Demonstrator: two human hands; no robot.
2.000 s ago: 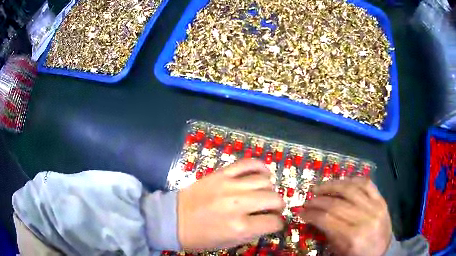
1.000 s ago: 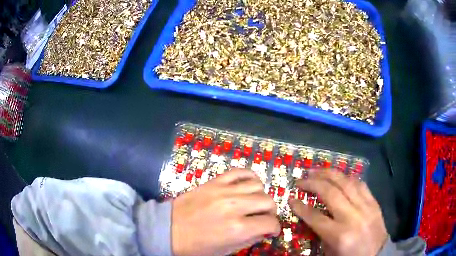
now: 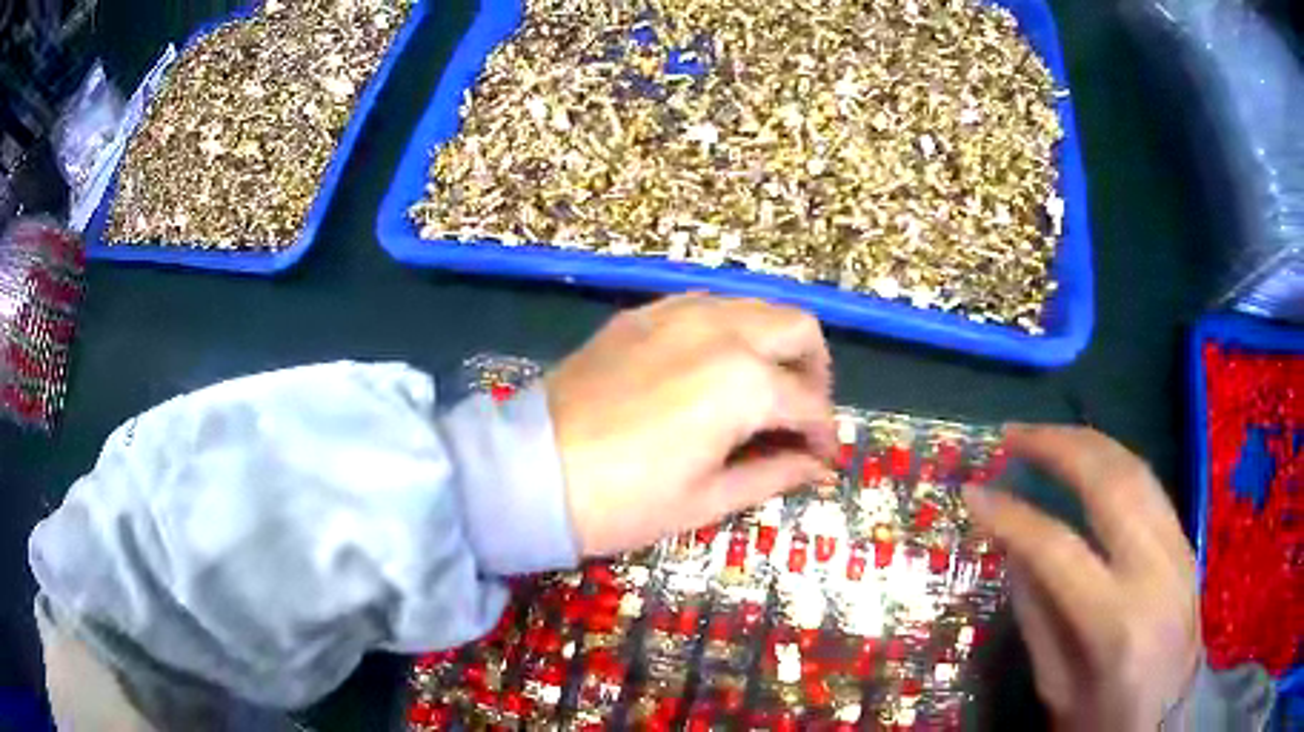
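Note:
A clear tray with rows of red and gold-silver parts lies under my hands, with strong glare on its middle. My left hand is over the tray's back edge, its thumb and fingers curled together. Whether it pinches a part cannot be told. My right hand is at the tray's right edge, with thumb and forefinger at the back right corner near red parts. The gap between them is small, and a held part cannot be made out.
A large blue bin of gold metal parts lies beyond the tray. A second blue bin is at the upper left. A blue bin of red parts is at the right edge. Striped filled trays lie at the left edge, clear plastic upper right.
My left hand has moved up and slightly right to the tray's back edge, uncovering its middle. My right hand has moved right to the tray's edge. The bins have shifted slightly left in view.

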